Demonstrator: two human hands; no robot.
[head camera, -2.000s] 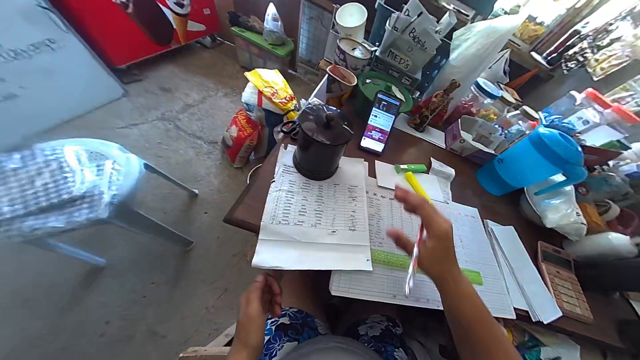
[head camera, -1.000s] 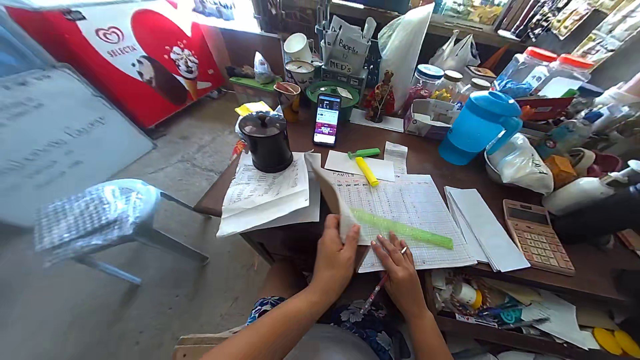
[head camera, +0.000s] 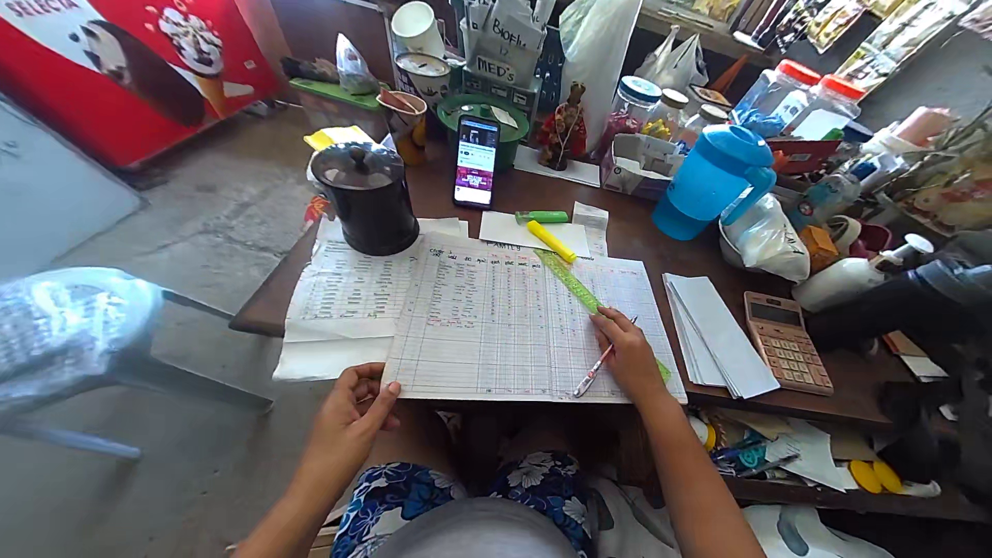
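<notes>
A ruled ledger sheet (head camera: 465, 349) with handwritten columns lies flat on the dark table. My left hand (head camera: 360, 403) pinches its lower left corner between thumb and fingers. My right hand (head camera: 626, 349) rests on the sheet's right half, holding a pen (head camera: 595, 373) and touching a green ruler (head camera: 572, 283) that lies at a slant. A yellow highlighter (head camera: 552, 242) lies across the sheet's top edge, close to a green highlighter (head camera: 542, 217) on white paper. To the left, a dark lidded pot (head camera: 366, 200) stands on written sheets (head camera: 341, 302).
A phone (head camera: 475, 163) stands upright behind the papers. At right are a blue pitcher (head camera: 713, 182), folded white papers (head camera: 717, 333) and a calculator (head camera: 789, 341). Jars (head camera: 635, 105) line the back. A plastic chair (head camera: 85, 333) stands left; an open drawer (head camera: 775, 457) sits below.
The sheet my left hand held raised and curled now lies flat, overlapping the papers at left. My left hand has moved left with its corner. The green ruler lies at a steeper slant under my right hand.
</notes>
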